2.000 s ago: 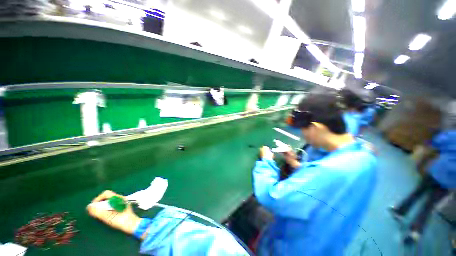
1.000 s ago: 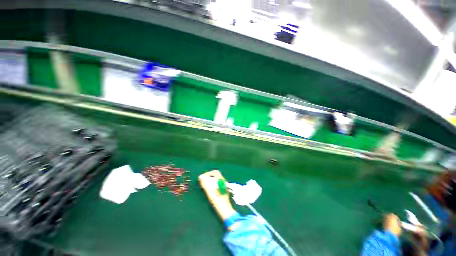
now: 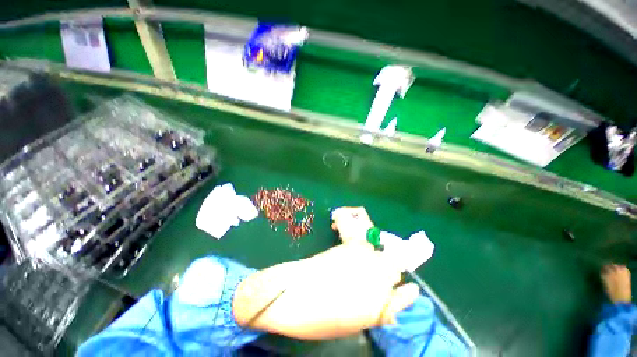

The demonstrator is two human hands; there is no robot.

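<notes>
My left hand [image 3: 314, 296] is large in the foreground, reaching across to the right over my right wrist and sleeve; its fingertips are blurred and I cannot tell whether they grip anything. My right hand [image 3: 353, 224] lies beyond it, closed around the dispensing syringe, whose green fitting [image 3: 375, 238] shows; the barrel and tip are hidden. A pale air hose [image 3: 447, 317] runs along the right sleeve. A pile of red-brown tiny components [image 3: 283, 208] lies left of my right hand. A crumpled white wipe [image 3: 420, 251] is just right of it, and another wipe [image 3: 222, 211] is left of the pile.
Stacked clear blister trays [image 3: 105, 181] with black units stand at left. Small black units [image 3: 455, 202] lie on the green surface at right. Another person's hand [image 3: 617, 282] is at the right edge. Work sheets [image 3: 237, 87] and a blue box [image 3: 269, 50] are on the back rail.
The view has swung left and down. My left hand has come into view and reached across my right wrist. My right hand stays between the pile and the wipe.
</notes>
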